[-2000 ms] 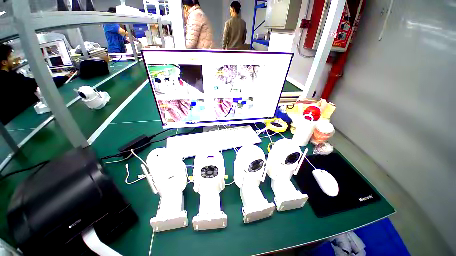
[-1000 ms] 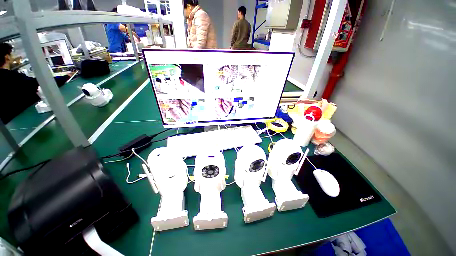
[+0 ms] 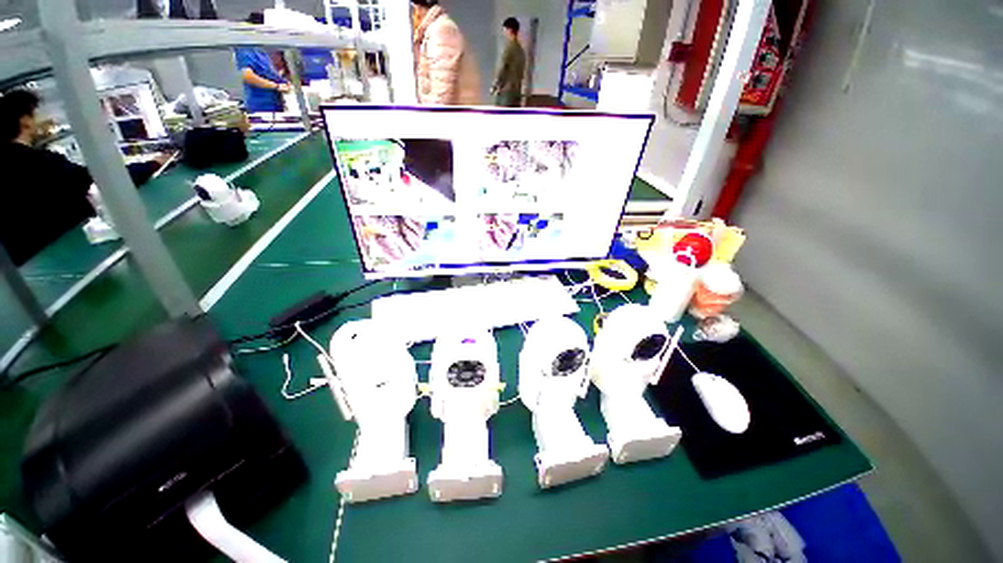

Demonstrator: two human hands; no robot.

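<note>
No hand of mine is in view. Several white cameras stand in a row on the green bench. The leftmost camera (image 3: 377,412) shows no dark lens face towards me and has a thin white antenna at its left. The second camera (image 3: 464,412) has a round dark lens face turned forward. The third camera (image 3: 561,401) and the rightmost camera (image 3: 632,385) have their lens faces turned to the right. The monitor (image 3: 489,192) behind them shows four pictures. A white keyboard (image 3: 473,308) lies between the monitor and the cameras.
A bulky black printer (image 3: 154,440) with a white strip stands at left. A white mouse (image 3: 722,401) lies on a black pad (image 3: 759,440) at right. Yellow tape rolls (image 3: 614,275) and containers (image 3: 715,288) sit behind it. A blue bin (image 3: 819,533) is below. People stand and sit beyond.
The view has shifted slightly. In the background, the standing person in dark clothes has moved left and turned. The cameras on the bench have not visibly moved.
</note>
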